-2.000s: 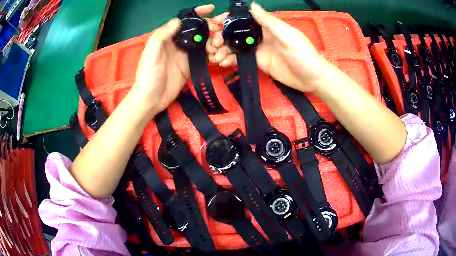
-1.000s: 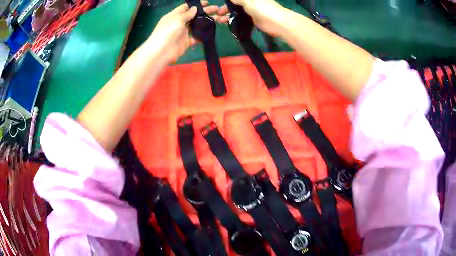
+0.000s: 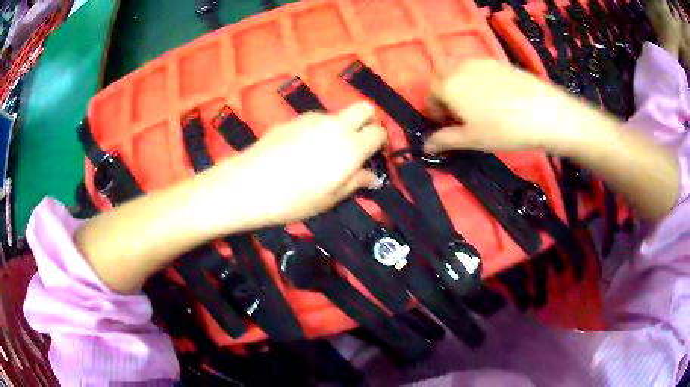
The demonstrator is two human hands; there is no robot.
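Several black smartwatches lie in rows on the red-orange foam tray (image 3: 257, 53). My left hand (image 3: 295, 170) is over the middle of the tray, with finger and thumb around the edge of a smartwatch (image 3: 378, 172), its case mostly hidden. My right hand (image 3: 492, 106) is to its right, slightly blurred, with fingertips at the case of another smartwatch (image 3: 430, 157); its strap points up and left. Both watches are low among the others. A smartwatch lying back up (image 3: 390, 252) shows a bright sensor ring nearer to me.
Neighbouring red trays (image 3: 522, 38) with rows of black watches are at the upper right. A light green mat (image 3: 64, 98) is at the left. Dark straps lie on the dark green bench (image 3: 163, 34) beyond the tray. Part of another person's arm shows at the upper right.
Both hands have come back from beyond the tray's far edge to the watch rows. The two watches held there are no longer in them. The tray sits higher in view.
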